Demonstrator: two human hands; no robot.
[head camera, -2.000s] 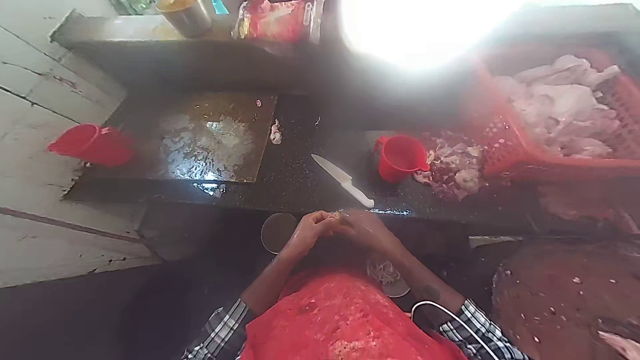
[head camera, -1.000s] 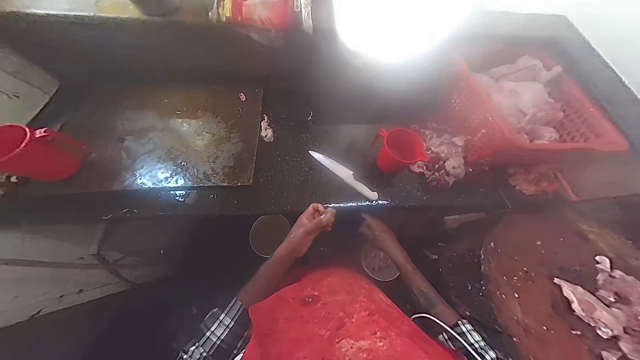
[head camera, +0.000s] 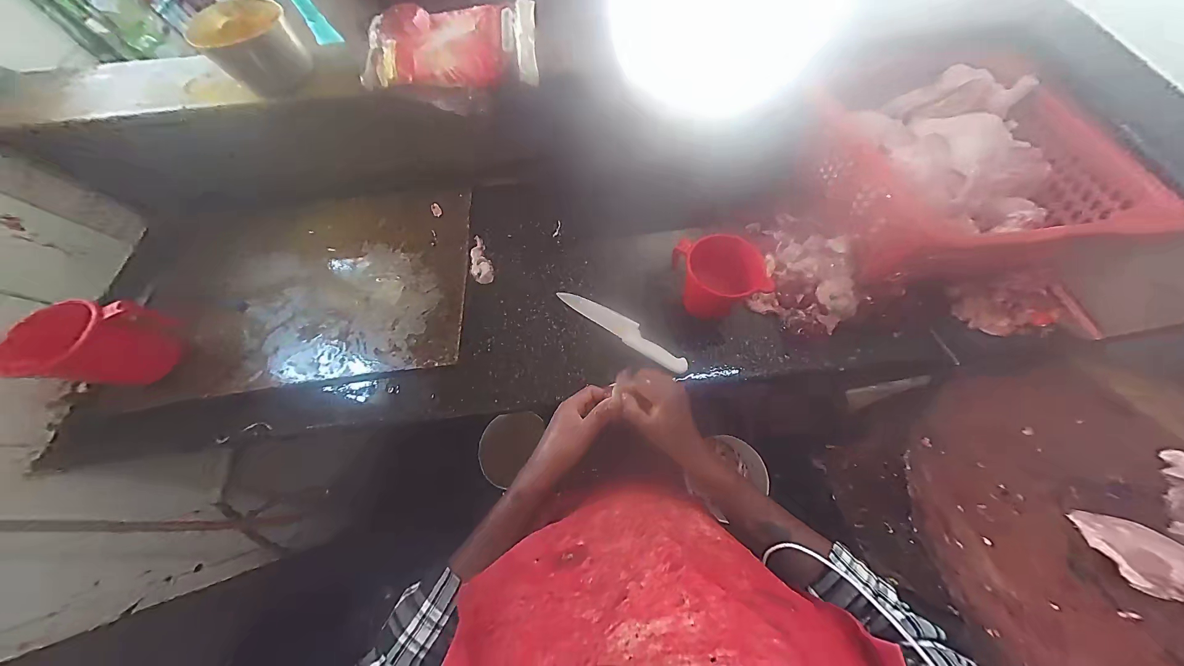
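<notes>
My left hand and my right hand meet at the counter's front edge, fingertips together around something small and pale that I cannot make out. Just beyond them a kitchen knife with a white handle lies on the dark counter, its blade pointing away to the left. A red plastic jug stands behind the knife's handle, touching or close beside a heap of raw meat scraps. Below my hands are a round container on the left and a bowl with scraps, partly behind my right forearm.
A red perforated crate holds raw plucked poultry at the back right. Raw meat lies on a round chopping block. At left are a wet board and another red jug. A metal container stands on the ledge.
One second ago my hands were apart; now my right hand has come back to my left, and their fingertips meet. The knife has stayed on the counter. The view has shifted.
</notes>
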